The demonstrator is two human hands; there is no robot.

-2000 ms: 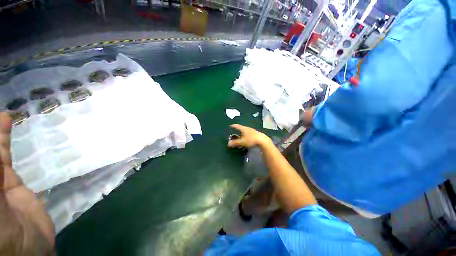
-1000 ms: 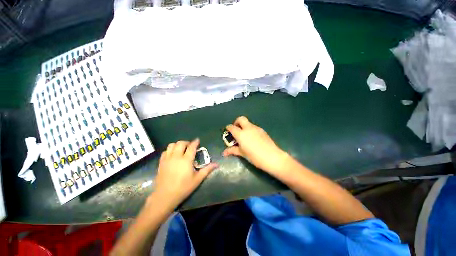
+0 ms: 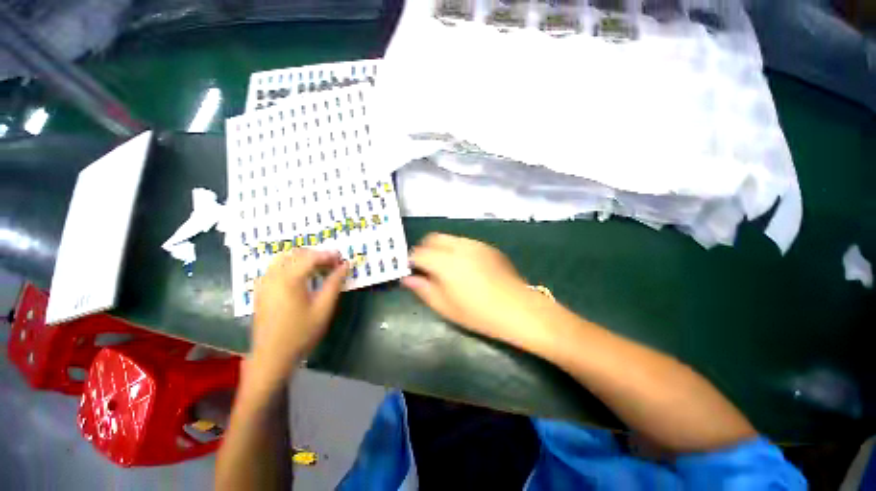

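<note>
The white foam parts tray [image 3: 307,173] lies on the green bench, with rows of small dark slots and yellow-marked parts in its lower rows. My left hand [image 3: 300,292] is over the tray's lower edge, thumb and fingers near the yellow-marked parts; whether it pinches one cannot be told. My right hand [image 3: 461,278] is at the tray's lower right corner, fingertips at its edge; what it holds, if anything, is hidden. A small part of a pale ring [image 3: 544,291] shows behind my right wrist, perhaps a metal frame.
A white liner sheet [image 3: 586,105] covers stacked housing trays at the back right, with dark housings [image 3: 615,26] along the top. A white board [image 3: 101,225] lies at the left. White scraps [image 3: 197,222] lie beside the foam tray, another [image 3: 858,266] far right. Red stools [image 3: 144,408] stand below left.
The view has swung left from the crumpled sheets. Both hands, earlier each at a silvery frame on the bench, are now at the foam tray. The white board and red stools show more fully.
</note>
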